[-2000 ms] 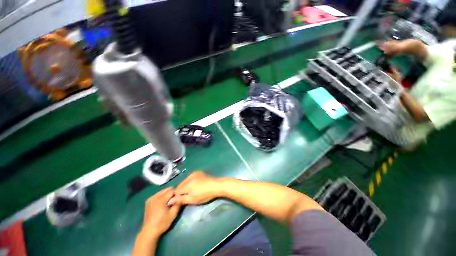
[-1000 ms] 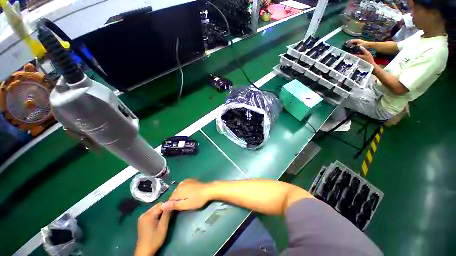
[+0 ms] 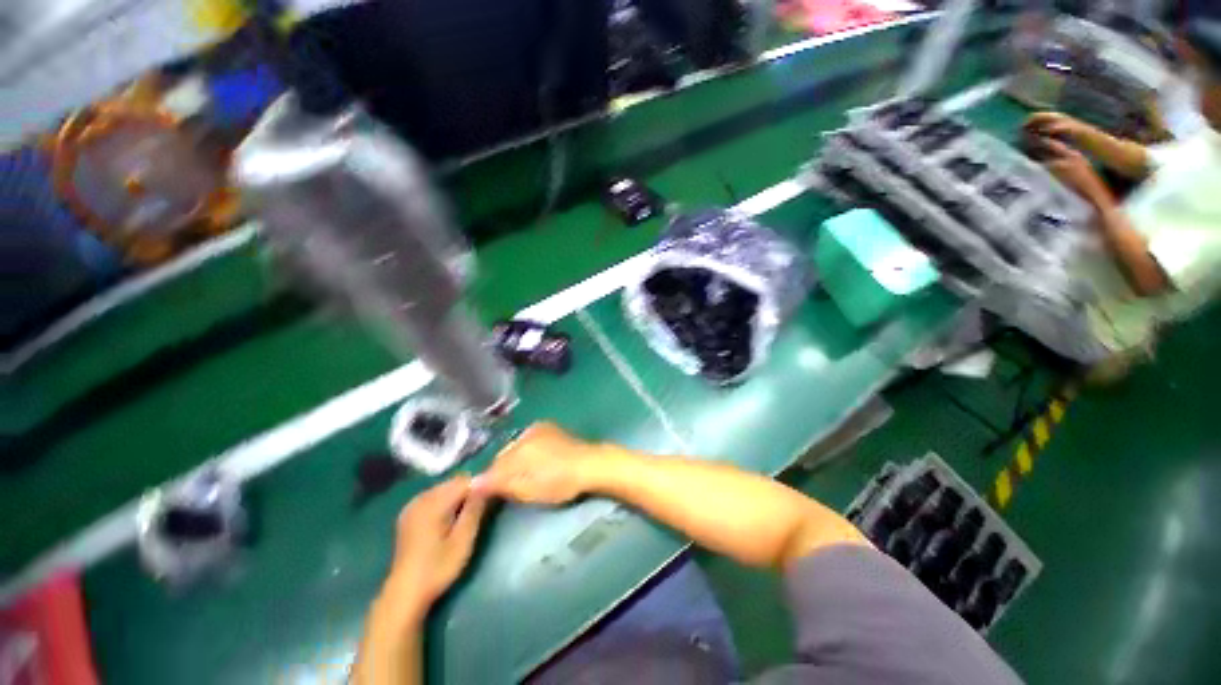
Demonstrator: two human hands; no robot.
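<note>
My left hand [image 3: 435,535] and my right hand [image 3: 546,464] meet at the fingertips over the green bench [image 3: 509,609]. Any thing between their fingers is hidden or too blurred to tell. The grey electric screwdriver [image 3: 382,248] hangs at a tilt, its tip just above and left of my right hand. The small screw bag [image 3: 431,436] stands open under the tip, with dark contents. A pile of dark screws [image 3: 380,474] lies left of it. A black unit housing [image 3: 533,344] lies behind, near the white edge.
A large parts bag [image 3: 710,308], a green box [image 3: 870,264] and stacked trays [image 3: 957,187] stand to the right. A seated person [image 3: 1178,214] is beyond. Another tray [image 3: 948,542] is low right. A small parts bag [image 3: 194,525] and red mat [image 3: 47,632] are left. Another unit [image 3: 632,201] lies farther back.
The view has swung, so the bench things and screwdriver sit farther right in the picture than one second ago. My hands stay together at the fingertips.
</note>
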